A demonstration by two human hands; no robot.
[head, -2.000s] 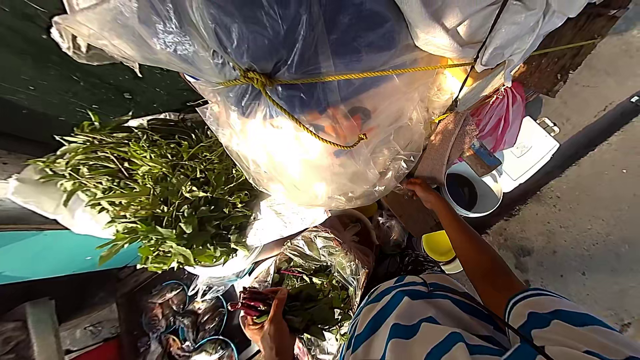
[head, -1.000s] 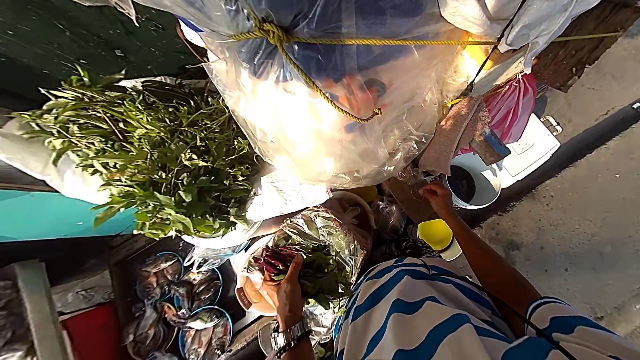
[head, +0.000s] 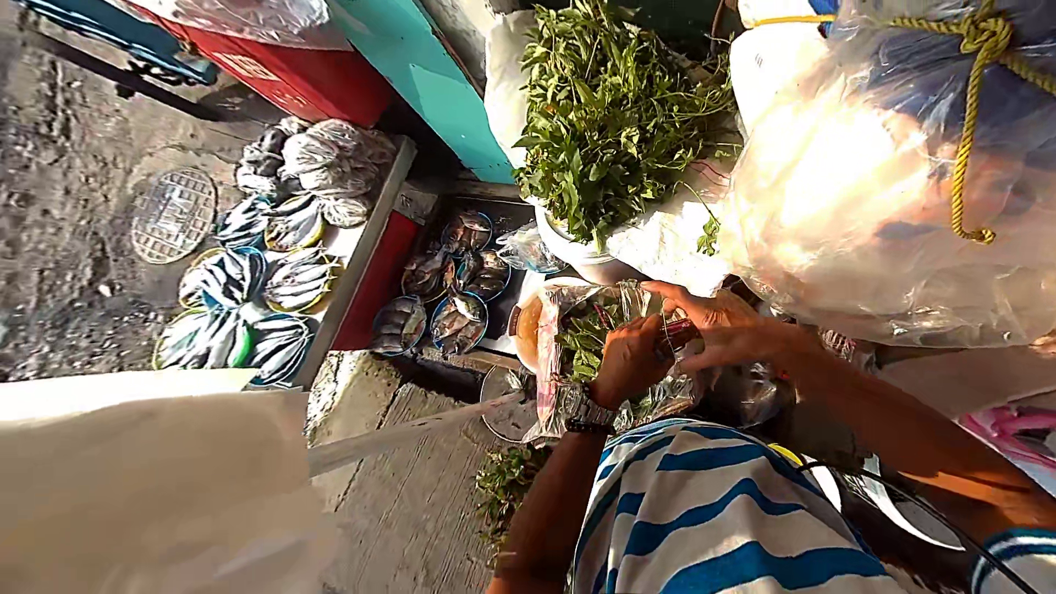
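Note:
My left hand (head: pixel 634 356), with a metal watch on its wrist, is closed around a small bundle of dark red stems (head: pixel 678 333). My right hand (head: pixel 714 326) meets it from the right, its fingers at the same bundle, and is partly blurred. A thin loop, perhaps a rubber band, seems to show by the fingers. Beneath and to the left of both hands, green leaves (head: pixel 584 340) lie in a clear plastic bag (head: pixel 549 363). Behind them a large heap of leafy greens (head: pixel 610 124) rises from a white container (head: pixel 577 247).
Plates of fish (head: pixel 459 322) stand left of the bag, with more fish plates (head: pixel 223 276) on a stand farther left. A big clear plastic sack tied with yellow rope (head: pixel 973 124) fills the upper right. A pale blurred sheet (head: pixel 157 478) covers the lower left.
My right hand has left the area near the white bucket and come to my left hand at the red bundle. The view has swung strongly to the left.

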